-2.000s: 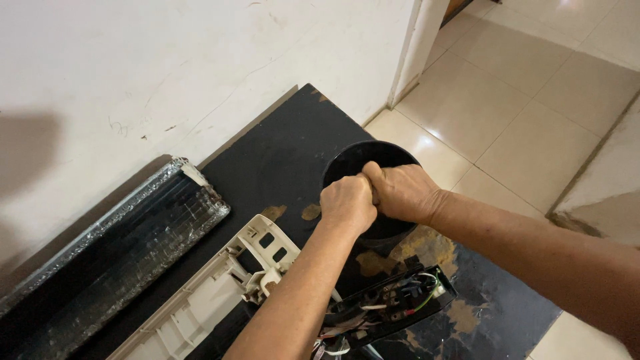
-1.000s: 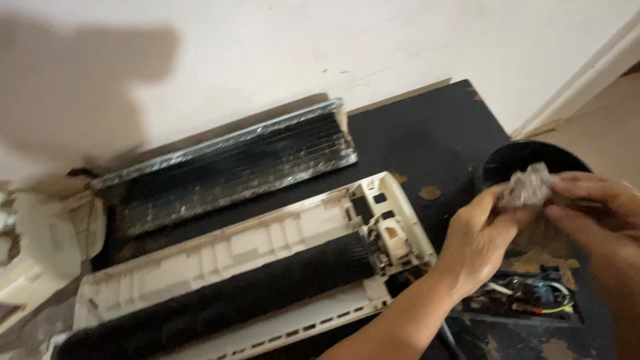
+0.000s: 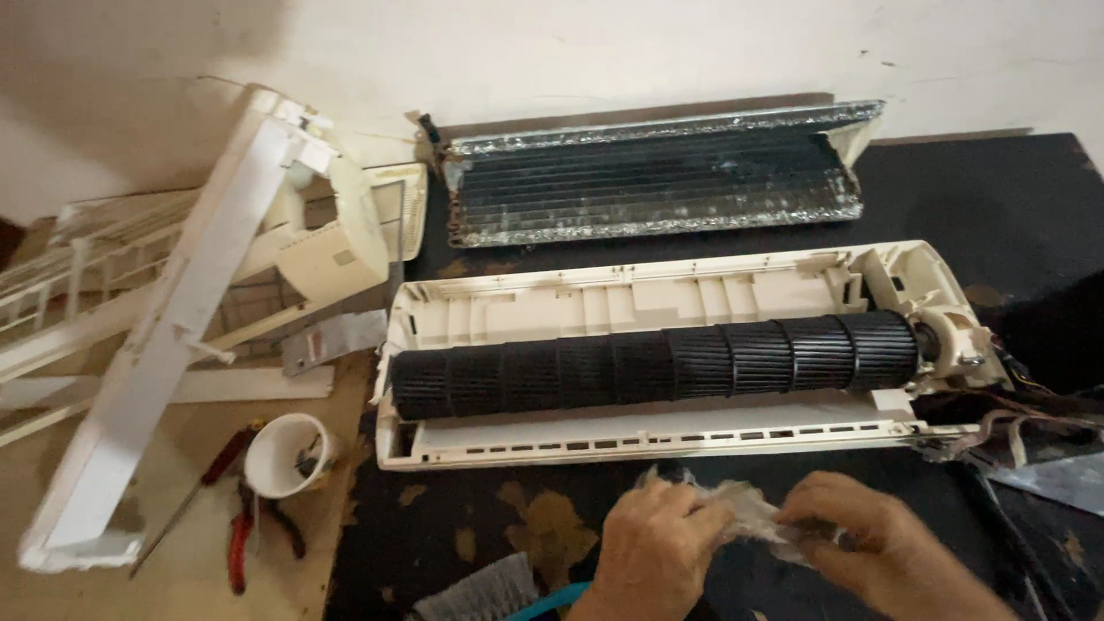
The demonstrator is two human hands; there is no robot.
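Note:
A crumpled, translucent wad of wet cloth or plastic [image 3: 746, 509] is stretched between my two hands over the dark tabletop. My left hand [image 3: 660, 539] grips its left end and my right hand [image 3: 854, 535] pinches its right end; blur hides the fingertips. Just beyond them lies the cream plastic chassis of a split air conditioner's indoor unit [image 3: 716, 302]. Its black cross-flow blower wheel [image 3: 647, 366] rests in the chassis, beside a motor housing [image 3: 953, 341] at the right end. Near my left wrist is a grey-bristled brush [image 3: 483, 591] with a blue handle.
A finned evaporator coil [image 3: 655, 181] lies behind the chassis, near the wall. At left are a long white plastic panel [image 3: 164, 345], cream casing parts [image 3: 336, 259], a white cup [image 3: 289, 455], a screwdriver [image 3: 185, 504] and red-handled pliers [image 3: 241, 539]. Loose wires [image 3: 1005, 431] lie at right.
My hands have moved from the black bucket, over which they were clenched together, to the table in front of the chassis, with the wad now spread between them. The view has swung left.

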